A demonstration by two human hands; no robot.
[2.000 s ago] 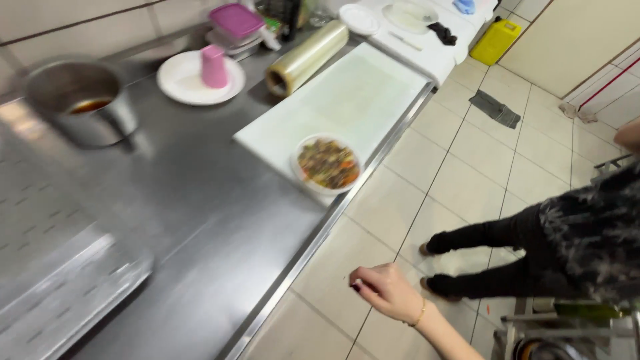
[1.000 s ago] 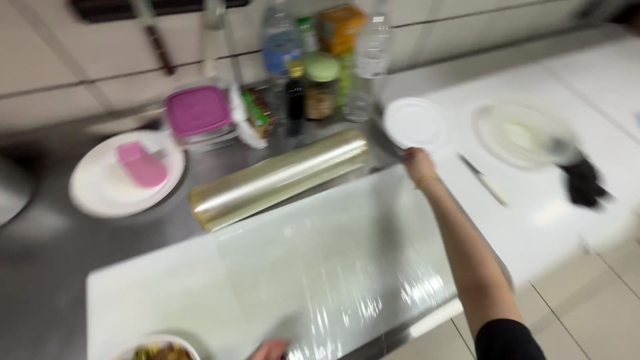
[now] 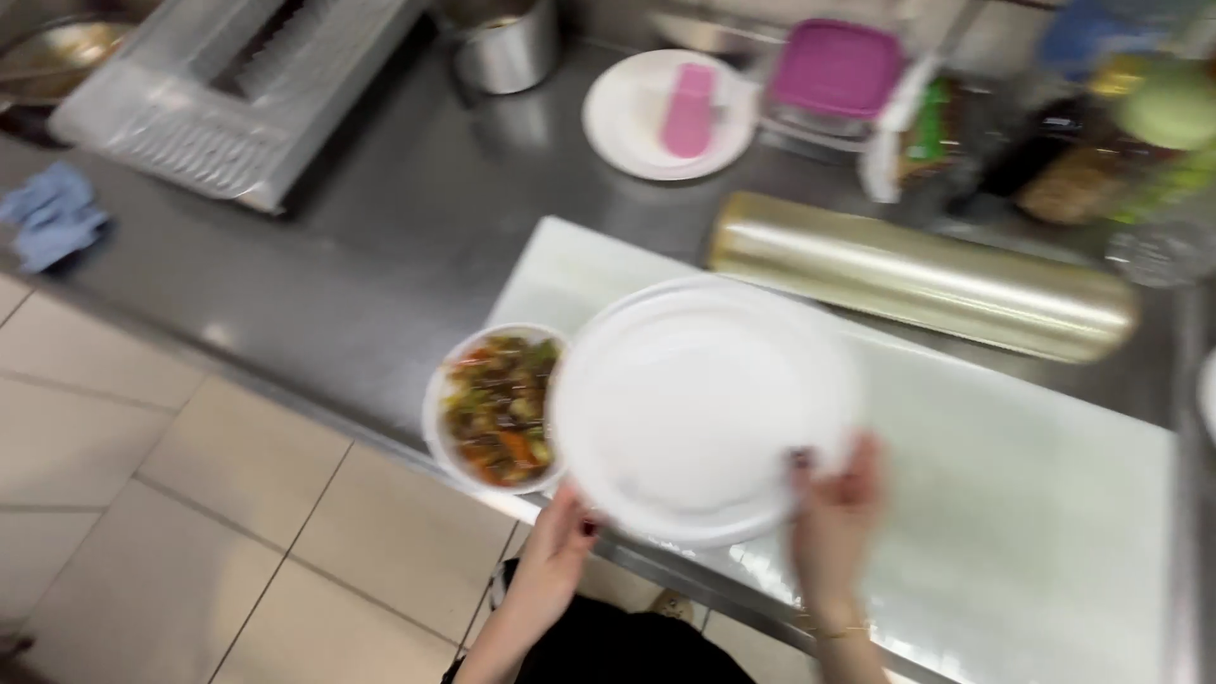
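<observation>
Both my hands hold a white round plate (image 3: 698, 408) over the cutting board. My left hand (image 3: 560, 541) grips its lower left rim, and my right hand (image 3: 838, 522) its lower right edge, with the thumb on top; this hand is blurred. Just left of the plate a white bowl of chopped cooked vegetables (image 3: 501, 408) rests at the left end of the white cutting board (image 3: 1026, 475). A large roll of plastic wrap (image 3: 921, 275) lies behind the board.
Behind stand a plate (image 3: 617, 123) with a pink utensil (image 3: 690, 109), a purple-lidded container (image 3: 838, 68) and blurred jars. Further left are a metal pot (image 3: 508, 47), a perforated tray (image 3: 237, 95) and a blue cloth (image 3: 52, 217) near the counter's front edge (image 3: 313, 404).
A second ago my right hand was at a small white plate beyond the board's far right end; now both hands hold a white plate beside the bowl. The view has swung left.
</observation>
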